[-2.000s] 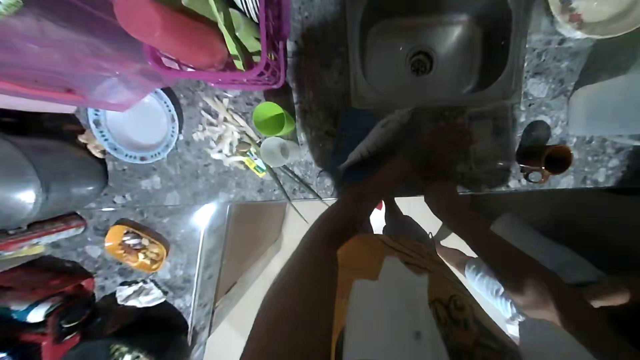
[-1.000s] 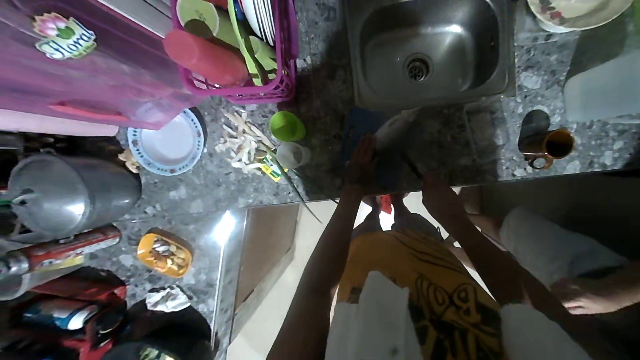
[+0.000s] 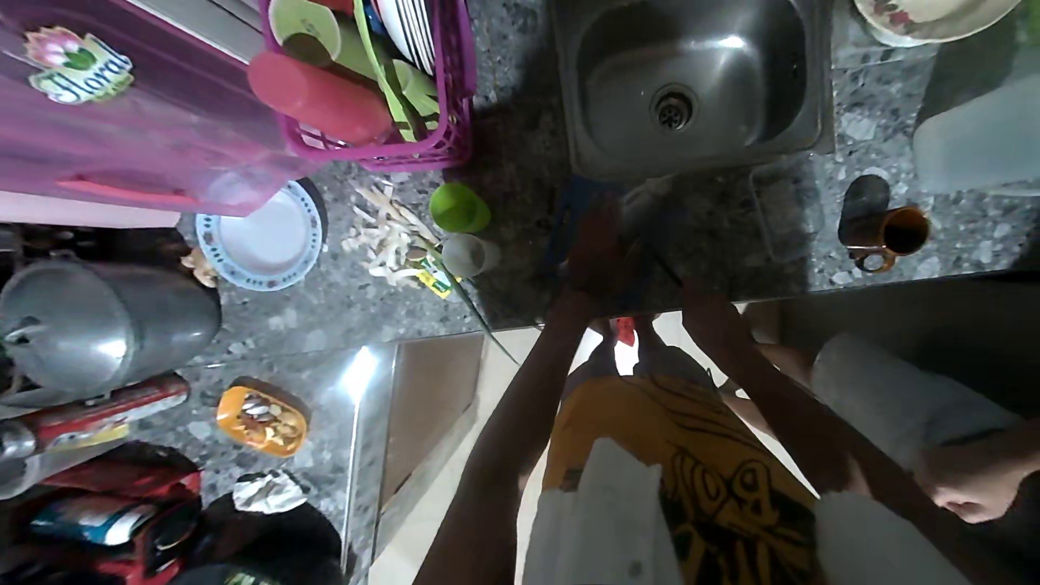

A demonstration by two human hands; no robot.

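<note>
In deep shadow at the counter's front edge, my left hand (image 3: 597,244) lies on a pale, fish-like item (image 3: 646,199) on a dark blue board (image 3: 562,231); whether its fingers grip the item is too dark to tell. My right hand (image 3: 705,305) is closed round the handle of a dark, thin tool, likely a knife (image 3: 666,266), whose far end points toward the board. A clear plastic container (image 3: 786,213) sits to the right of the board, below the steel sink (image 3: 691,81).
Left of the board stand a green cup (image 3: 459,207), a translucent cup (image 3: 470,255), pale scraps (image 3: 394,231) and a plate (image 3: 264,236). A magenta dish basket (image 3: 459,122) is behind them. A brown mug (image 3: 900,231) stands right. Another person's hand (image 3: 971,483) is at lower right.
My right hand has drawn back from over the board to the counter's front edge since the oldest frame. My left hand now lies over the pale item's near end.
</note>
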